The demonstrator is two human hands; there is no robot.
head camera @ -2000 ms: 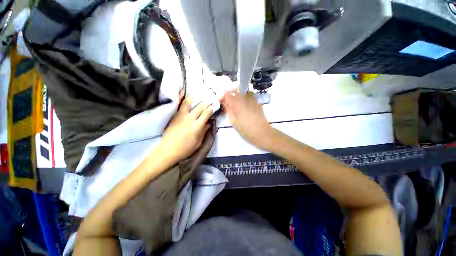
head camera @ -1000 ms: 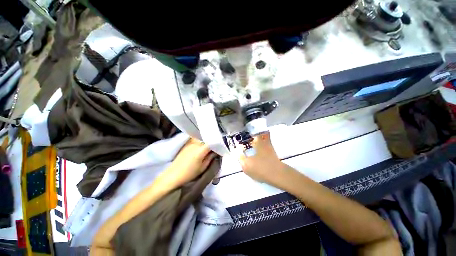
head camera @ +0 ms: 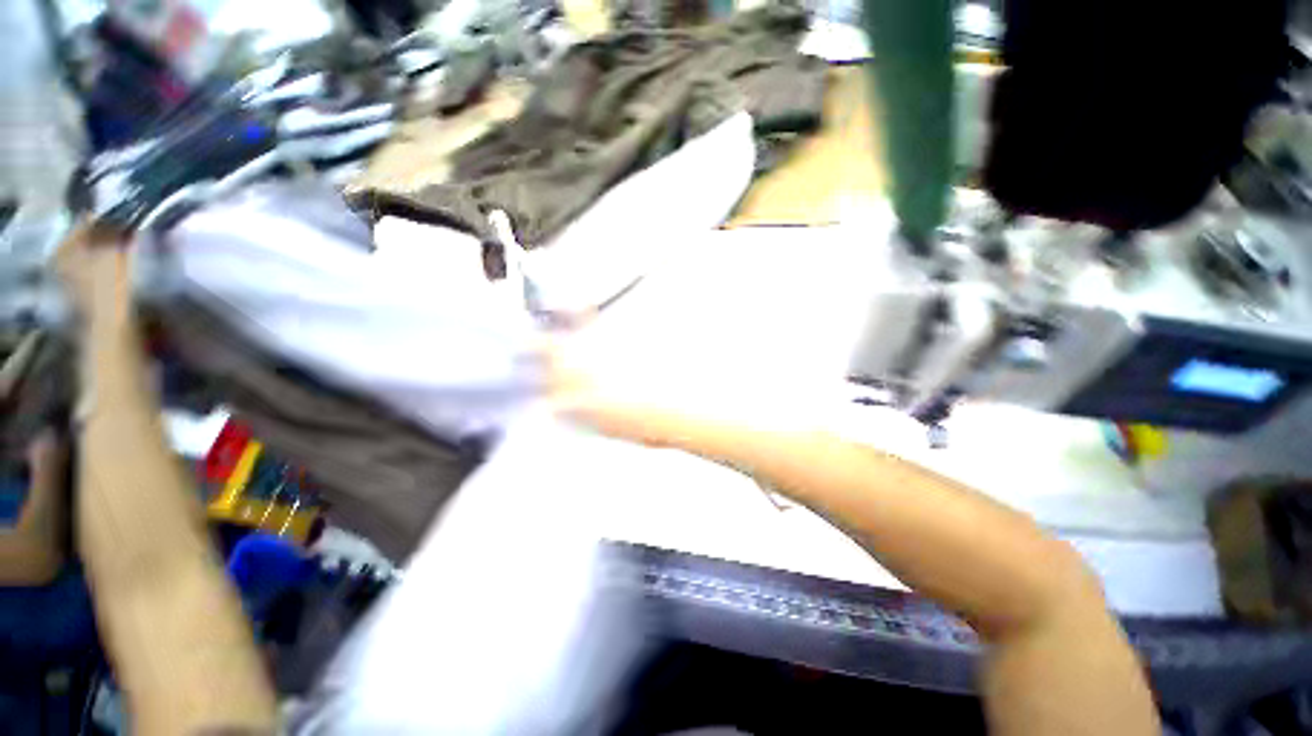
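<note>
A garment of pale grey lining [head camera: 338, 316] and brown-olive fabric [head camera: 324, 431] is stretched between my hands, left of the sewing machine [head camera: 921, 338], and hangs over the table edge. My left hand [head camera: 94, 266] is at the far left and grips one end of it; the hand is blurred. My right hand [head camera: 568, 377] is over the table at the garment's other end; it is blurred and its fingers are washed out, but they appear closed on the fabric. The area below the machine's needle is away from the cloth.
More brown fabric [head camera: 633, 108] lies behind on the table. A scrap box [head camera: 1240, 546] stands at the right, below the control panel [head camera: 1187, 377]. A measuring tape [head camera: 806, 601] runs along the front edge. Another person's arm [head camera: 36, 511] shows at the far left. A green holder [head camera: 909, 115] stands above.
The view has swung left. Both hands have left the presser foot with the garment and moved left. My left hand has gone far left, and the garment is now stretched out.
</note>
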